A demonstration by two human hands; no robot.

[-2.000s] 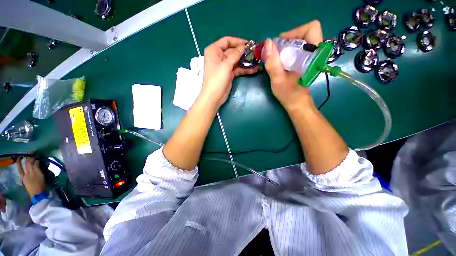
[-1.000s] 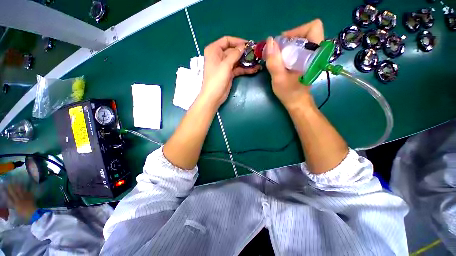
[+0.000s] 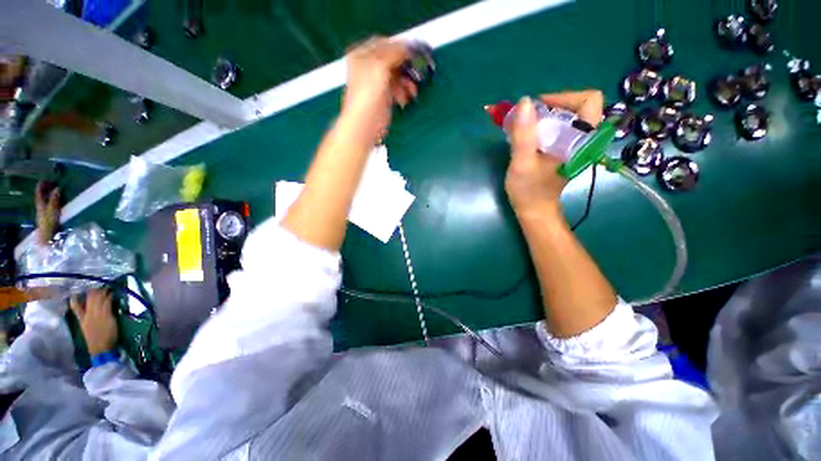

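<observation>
My left hand (image 3: 380,76) is stretched forward near the pale metal edge and holds a dark, shiny round housing (image 3: 418,65); hand and housing are slightly blurred. My right hand (image 3: 536,167) grips the clear dispensing syringe (image 3: 556,133) above the green bench. Its red tip (image 3: 497,112) points left and touches nothing. The green adapter head (image 3: 589,150) joins the clear air hose (image 3: 668,212), which curves down to the bench's near edge. More round housings (image 3: 658,122) lie in a cluster right of the syringe.
White tissue (image 3: 380,198) lies under and beside my left forearm. The black controller (image 3: 184,261) stands at left, with a plastic bag (image 3: 151,187) behind it. A neighbouring worker's hands (image 3: 97,320) show at far left. Housings lie beyond the metal edge (image 3: 297,88). A grey sleeve (image 3: 765,351) is at right.
My left hand has moved forward and left with the housing, away from the red tip. My right hand and syringe have shifted slightly right and down. The view has shifted, and the neighbour's hands have moved.
</observation>
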